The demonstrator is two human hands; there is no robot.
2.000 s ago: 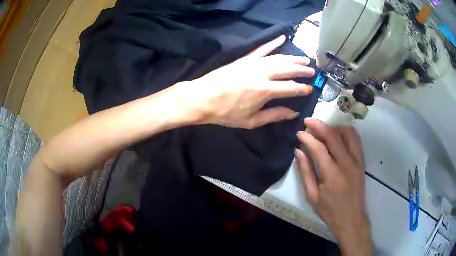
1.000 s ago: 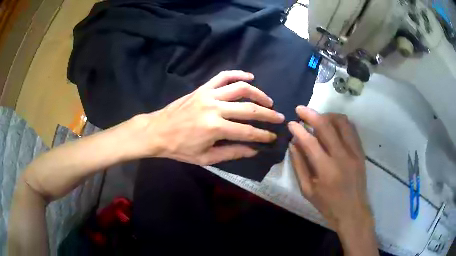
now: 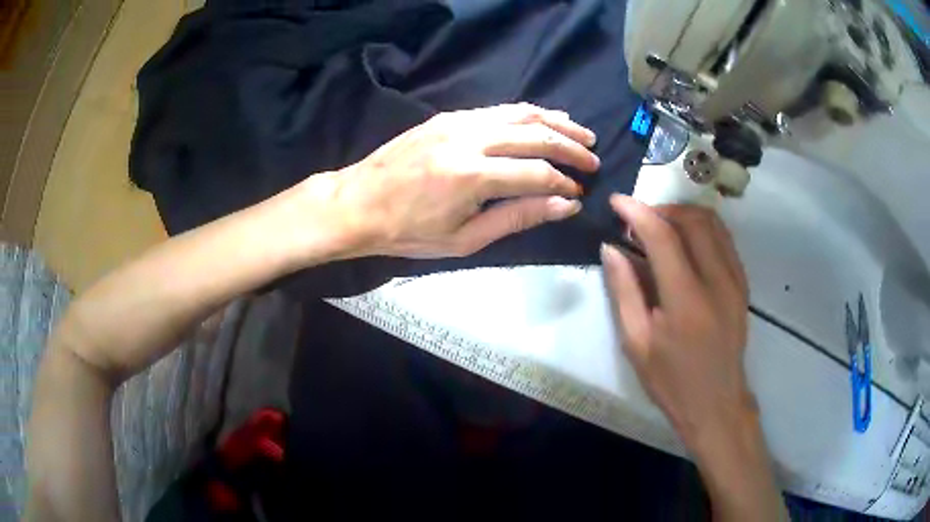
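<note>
A dark navy cloth panel (image 3: 275,112) lies on the machine table, its right edge at the presser foot's bright blue part (image 3: 642,120). My left hand (image 3: 474,184) lies flat on the cloth, fingers apart, left of the foot. My right hand (image 3: 683,296) is at the cloth's lower right edge, fingers bent; whether the fingertips pinch the edge is hard to tell. The cream-white machine head (image 3: 704,51) stands at the upper right. The needle itself cannot be made out.
Blue-handled thread snips (image 3: 860,372) lie on the table at the right. A measuring tape (image 3: 489,362) runs along the front edge. Tan cardboard (image 3: 87,204) is at the left, a quilted grey-white covering (image 3: 36,336) below it. Dark knobs and metal parts show on the machine face.
The cloth has moved up toward the foot, baring more white table and tape in front. My left hand first drew back from near the foot, then moved up and slightly right with the cloth.
</note>
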